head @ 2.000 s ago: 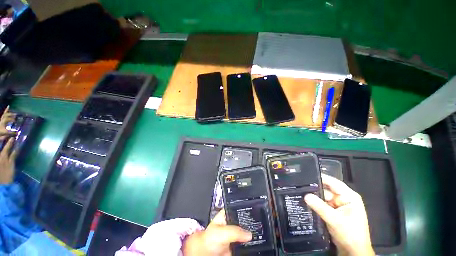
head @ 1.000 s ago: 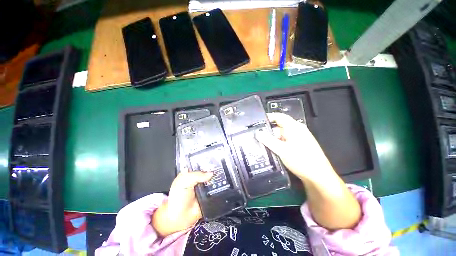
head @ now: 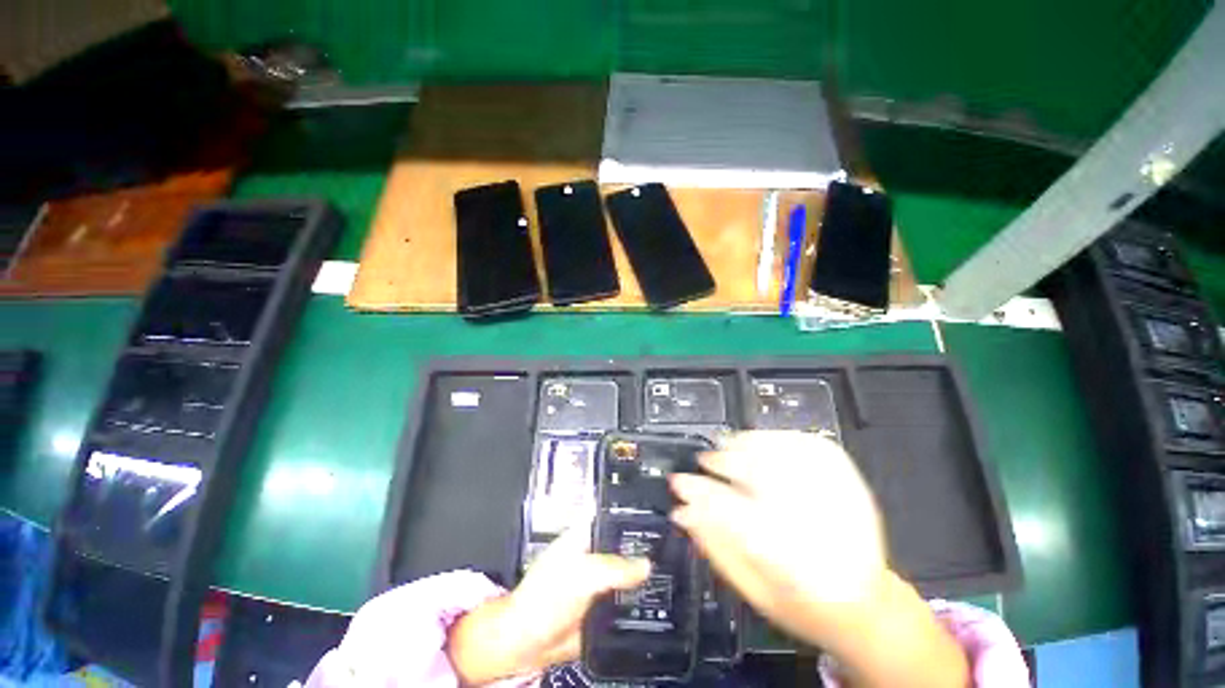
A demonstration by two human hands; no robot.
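My left hand (head: 537,616) holds a part-assembled smartphone (head: 645,621) upright over the tray's front, battery side up, thumb on the battery area. A second dark phone edge shows behind its right side. My right hand (head: 793,531) is at the phone's upper right, fingers bent and fingertips on it; its palm hides part of the tray. The black tray (head: 461,504) has phones in its middle slots: one left (head: 578,403), one centre (head: 683,401), one right (head: 793,395), backs up, their lower parts partly hidden.
A brown board (head: 403,255) behind the tray bears three black phones (head: 578,242), a blue pen (head: 793,262), a white stick, a grey flat sheet (head: 719,128) and another phone (head: 852,245) at right. Trays of phones stand left (head: 249,403) and right (head: 1122,390). A pale post slants at right.
The two phones held side by side now overlap in a stack. My right hand has moved inward across the upper right of the stack. The centre slot's phone now shows. The camera view has shifted.
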